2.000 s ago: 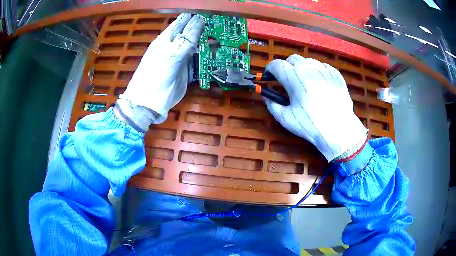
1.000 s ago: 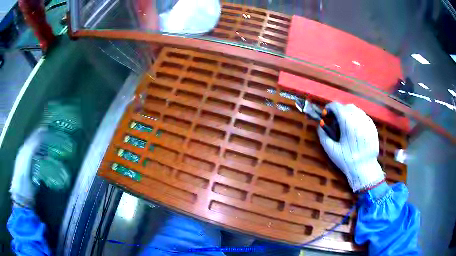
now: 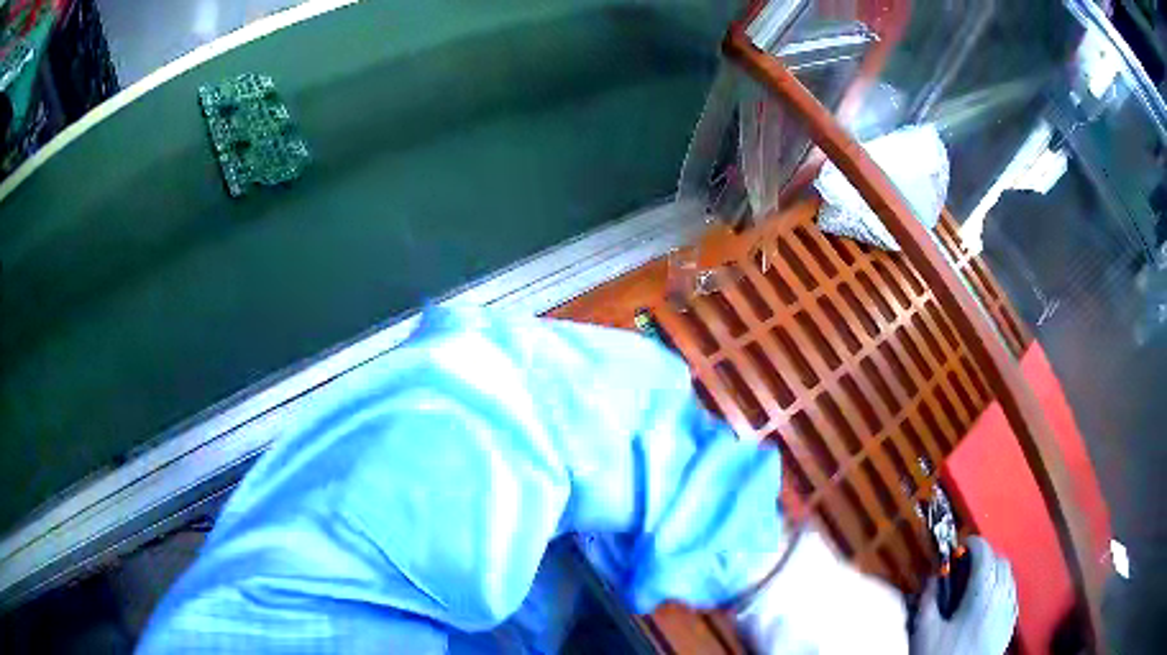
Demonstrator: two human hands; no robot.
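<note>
A green circuit board panel (image 3: 252, 132) lies flat on the conveyor at the upper left, away from both hands. My left hand (image 3: 825, 601), in a white glove, is blurred at the bottom edge over the slotted tray (image 3: 796, 416); its fingers cannot be made out, nor whether it holds anything. My right hand (image 3: 975, 608), gloved and partly cut off by the bottom edge, is just right of it. It is shut on the side cutters (image 3: 944, 544), whose jaws point up over the tray beside the red mat.
The dark green conveyor (image 3: 422, 166) runs along the tray's left side behind a metal rail (image 3: 320, 362). The clear shield's brown-orange edge (image 3: 883, 192) crosses the right side. A white bag or bundle (image 3: 902, 179) lies behind it. The red mat (image 3: 1011, 512) is at lower right.
The view has swung left. My left hand has moved from over the conveyor to the tray beside my right hand. A panel now lies on the conveyor. The cutters are still in my right hand.
</note>
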